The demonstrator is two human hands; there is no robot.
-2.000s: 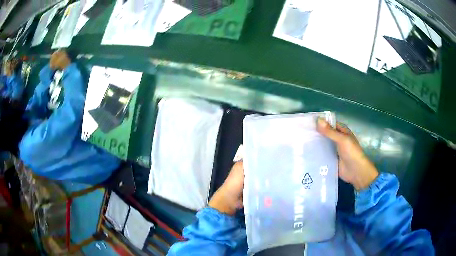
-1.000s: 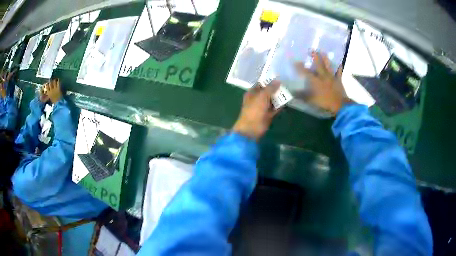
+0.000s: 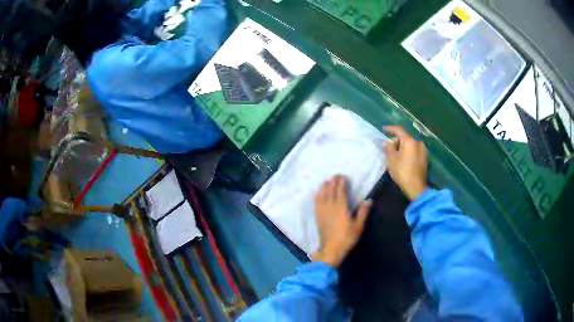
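A plain white sleeve (image 3: 333, 148), with no large print visible, lies in the left bay of the black tray (image 3: 384, 251). The tray's right bay shows black, partly behind my arms. My left hand (image 3: 338, 220) rests flat on the sleeve's lower right part, fingers extended. My right hand (image 3: 406, 160) is at the sleeve's upper right corner, fingers bent; whether it grips the corner is unclear. An open white gift box (image 3: 434, 41) on the belt holds a bagged tablet (image 3: 488, 69) and a yellow and black piece (image 3: 459, 16).
A closed tablet box (image 3: 252, 82) stands on the bench left of the tray. Another printed box (image 3: 535, 138) adjoins the open box. A worker in a blue smock (image 3: 151, 88) is at upper left. A trolley (image 3: 211, 251) with a filled tray and a carton (image 3: 104, 283) stand on the floor.
The bagged tablet first held in my hands is gone from them and one now lies in the belt box. My hands have moved back from that box to the tray. The view has turned left.
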